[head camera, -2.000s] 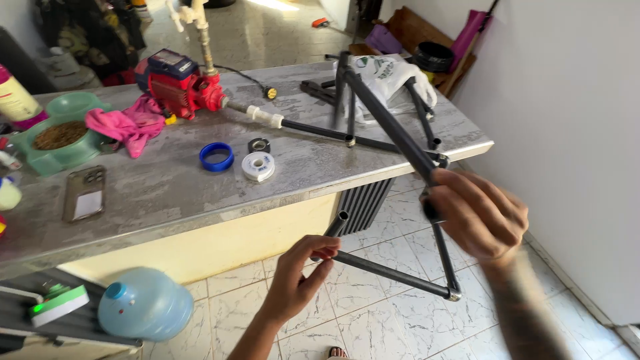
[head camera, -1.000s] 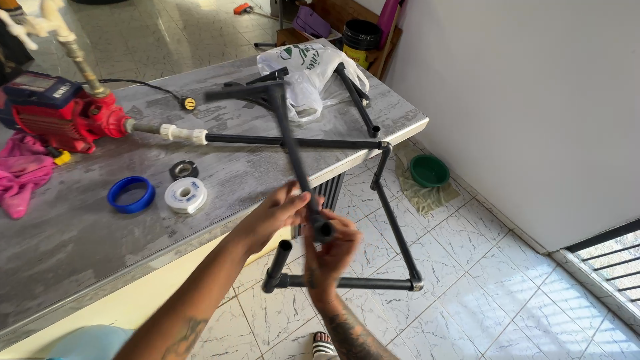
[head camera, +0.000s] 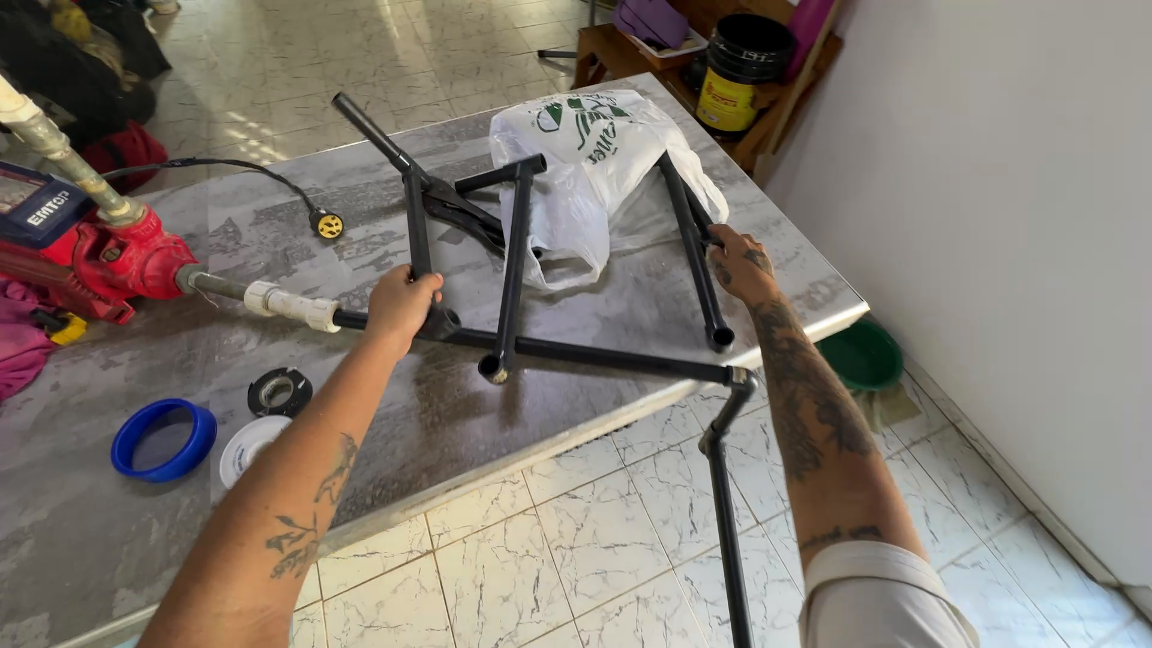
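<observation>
My left hand grips a black pipe piece with elbow and tee fittings, whose lower end meets the countertop by the long black pipe. That long pipe runs from a white union on the red water pump past the counter's edge, where it bends down. My right hand touches another black pipe assembly beside the white plastic bag; its fingertips are partly hidden, so its hold is unclear. Between my hands lies a further black pipe piece. Black-handled pliers rest behind.
On the grey countertop are a blue tape roll, a black tape roll, a white tape spool and a power plug. A green basin sits on the floor near the wall.
Both hands have parted from the black pipe piece they held together over the counter's front edge. My left hand now holds a piece down at the countertop, and my right hand has reached beside the bag.
</observation>
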